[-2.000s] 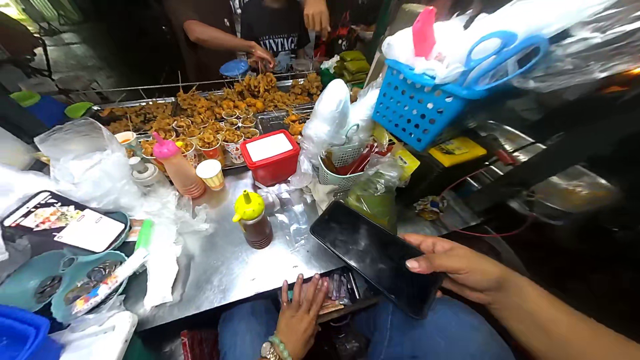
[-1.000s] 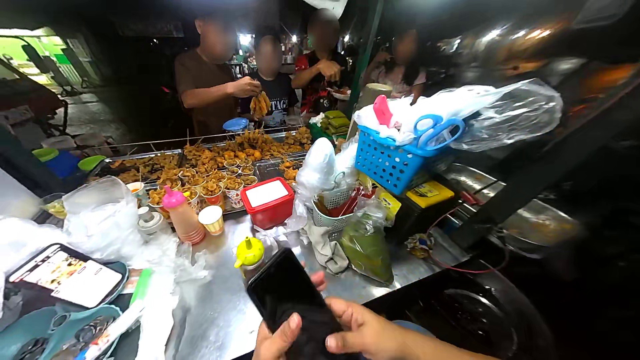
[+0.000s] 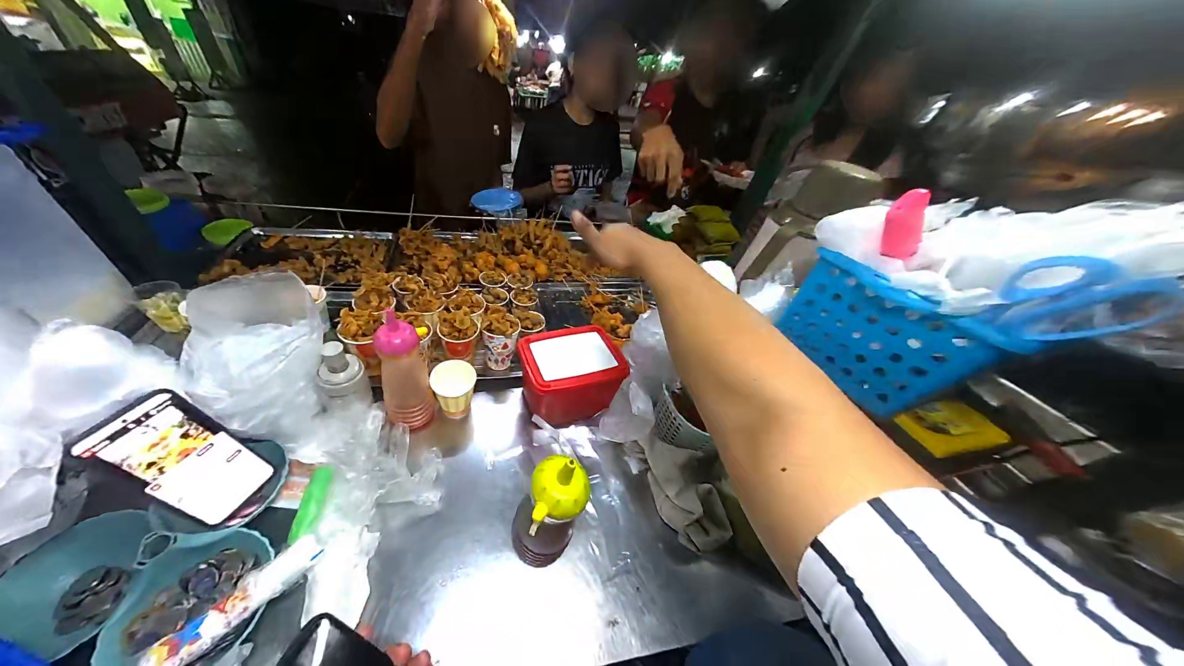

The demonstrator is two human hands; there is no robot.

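Note:
My right hand [image 3: 615,245] reaches far forward over the near side of the fried-food trays [image 3: 527,245], its thumb raised; its fingers are partly hidden, and whether it touches anything is unclear. At the bottom edge, my left hand [image 3: 402,655] is mostly cut off, with a dark smartphone [image 3: 333,645] against it. A sauce bottle with a yellow cap [image 3: 560,490] stands on the steel counter [image 3: 453,555]. Behind it are a red tub with a white lid [image 3: 573,370], a paper cup [image 3: 453,387] and a pink-capped bottle [image 3: 404,375]. Paper cups of fried food [image 3: 458,328] stand beyond.
Several people stand across the counter, one with a hand [image 3: 661,157] pointing down. A blue basket [image 3: 879,342] holding plastic bags and scissors [image 3: 1073,296] is at the right. At left lie plastic bags [image 3: 250,361], a lit phone [image 3: 185,458] and teal bowls of coins [image 3: 69,555].
My right hand has left the dark phone and stretched forward over the counter. The phone has gone down to the bottom edge by my left hand.

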